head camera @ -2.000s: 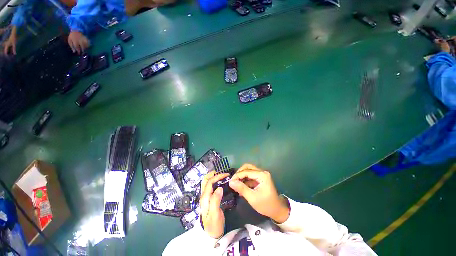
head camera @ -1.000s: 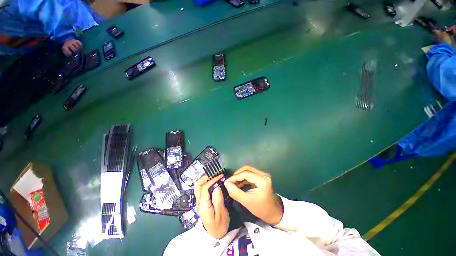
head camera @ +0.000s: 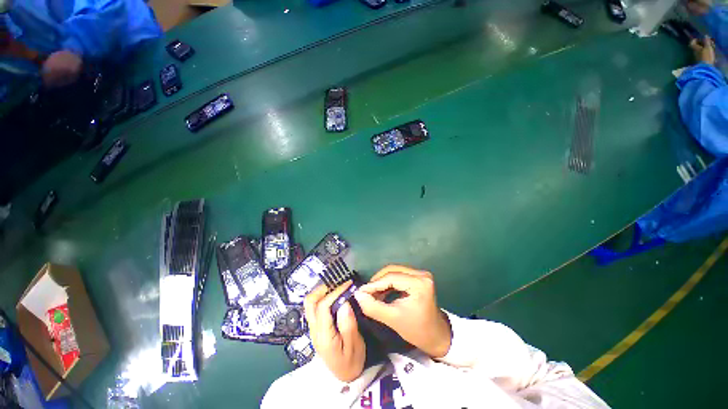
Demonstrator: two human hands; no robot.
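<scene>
My left hand [head camera: 337, 334] holds a small strip sheet [head camera: 337, 273] with parallel dark lines, sticking up past its fingertips. A small dark part, perhaps a housing's edge, shows between my two hands. My right hand [head camera: 409, 310] is just right of it, thumb and finger pinched close to my left fingertips; what it pinches is too small to tell. A pile of part-assembled phone housings [head camera: 248, 275] lies left of my hands, one [head camera: 276, 237] at its top.
Striped strip-sheet stack [head camera: 177, 299] stands left of the pile, by shiny film [head camera: 144, 369] and an open cardboard box [head camera: 84, 331]. Housings [head camera: 336, 109] are spaced along the line. A spare liner sheet [head camera: 583, 136] lies right. People in blue sleeves [head camera: 702, 108] sit far left and right.
The view has shifted slightly. The strip sheet shows more clearly above my left fingertips. My right hand stays close beside my left. The housings along the line appear further left.
</scene>
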